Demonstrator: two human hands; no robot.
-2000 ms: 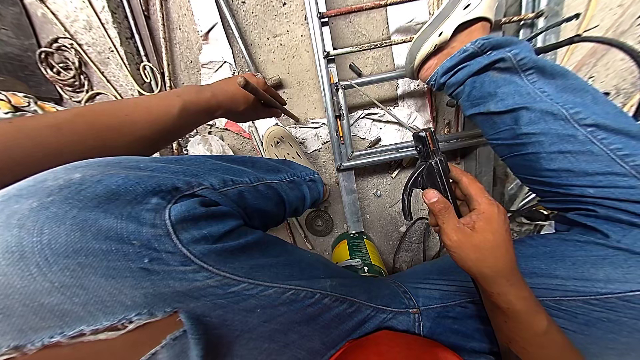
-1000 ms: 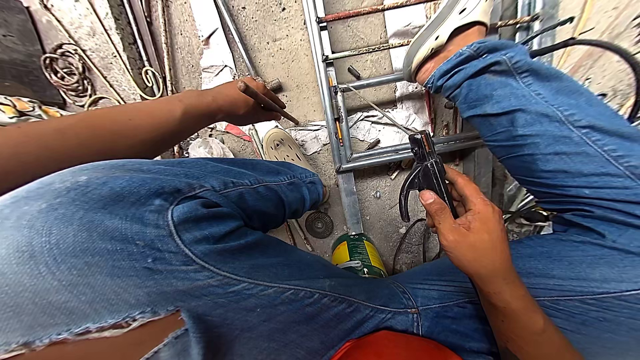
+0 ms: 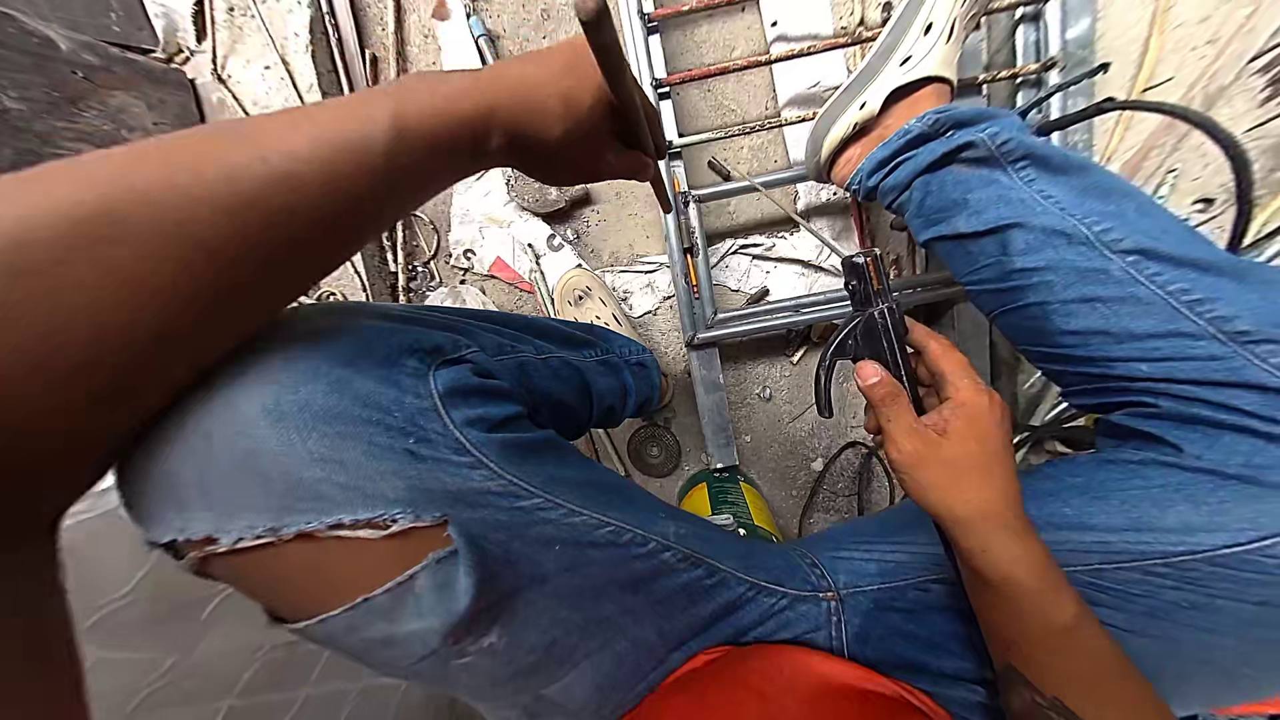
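My left hand point(image 3: 580, 125) grips a brown metal rod point(image 3: 622, 85), possibly a hammer's handle, its lower tip over the side rail of a welded metal frame point(image 3: 690, 290). Shut around a black welding electrode holder point(image 3: 880, 325) is my right hand point(image 3: 940, 430), right of the frame's near corner. A thin welding electrode point(image 3: 790, 212) slants up and left from the holder's jaws, over the frame. Rusty twisted bars point(image 3: 770, 60) cross the frame farther off.
A green and yellow can point(image 3: 728, 502) stands between my legs near a grinding disc point(image 3: 654, 450). My shoes point(image 3: 590, 300) flank the frame's near end. A black cable point(image 3: 1225, 150) curves at the right; a flat metal bar point(image 3: 713, 400) lies below the frame's corner.
My left hand has moved right with the rod, from left of the frame to its side rail. My right hand still holds the electrode holder in about the same place.
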